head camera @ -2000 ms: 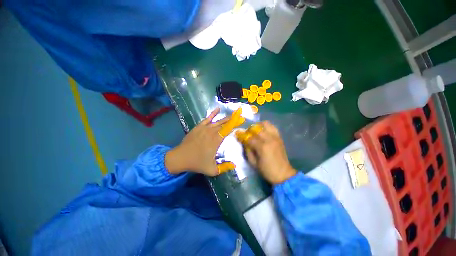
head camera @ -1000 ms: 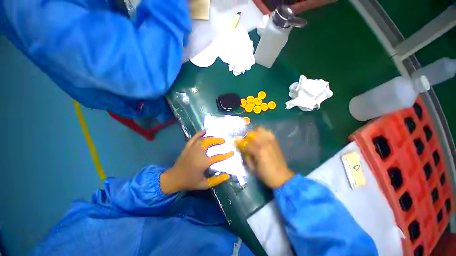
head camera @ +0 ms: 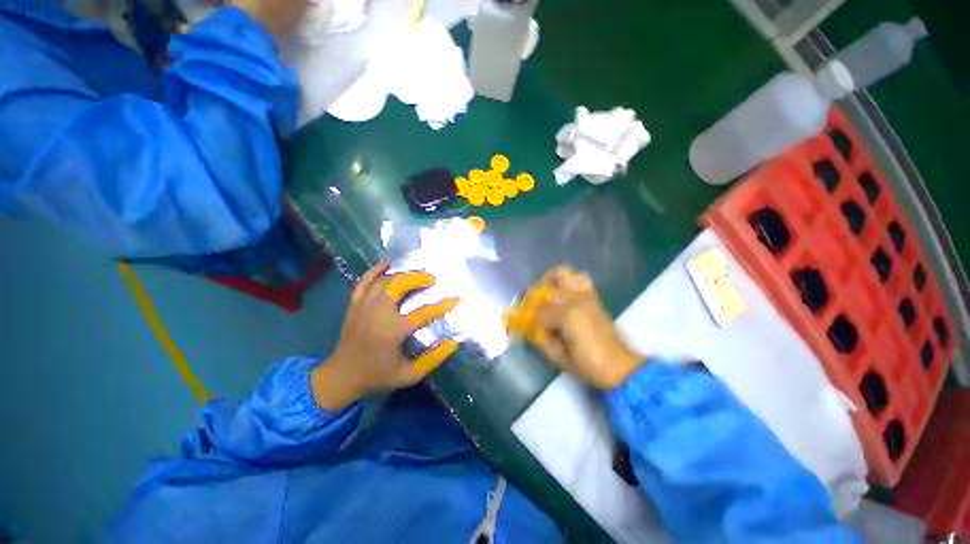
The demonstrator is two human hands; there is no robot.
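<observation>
A bright, strongly reflecting sheet of clear film (head camera: 452, 266) lies on the green bench, its detail washed out by glare. My left hand (head camera: 372, 335), with yellow-orange finger cots on three fingers, lies with its fingers spread over the film's left edge. My right hand (head camera: 569, 324), also with finger cots, is at the film's right side with its fingertips bunched together. It is blurred, and I cannot tell whether anything is between the fingertips. A black rounded object (head camera: 430, 189) lies above the film, beside a loose pile of spare finger cots (head camera: 494, 183).
A red-orange foam tray (head camera: 840, 287) with black parts stands right, by a white sheet (head camera: 776, 351) and a cream label block (head camera: 718, 286). Crumpled wipe (head camera: 601, 145), translucent bottle (head camera: 757, 128) and dispenser bottle (head camera: 498, 48) stand behind. Another person's blue sleeve (head camera: 229, 80) is upper left.
The view has shifted, so the bench things sit further left and higher. My right hand has moved away from my left, towards the film's right edge. The neighbouring person's arm has drawn back.
</observation>
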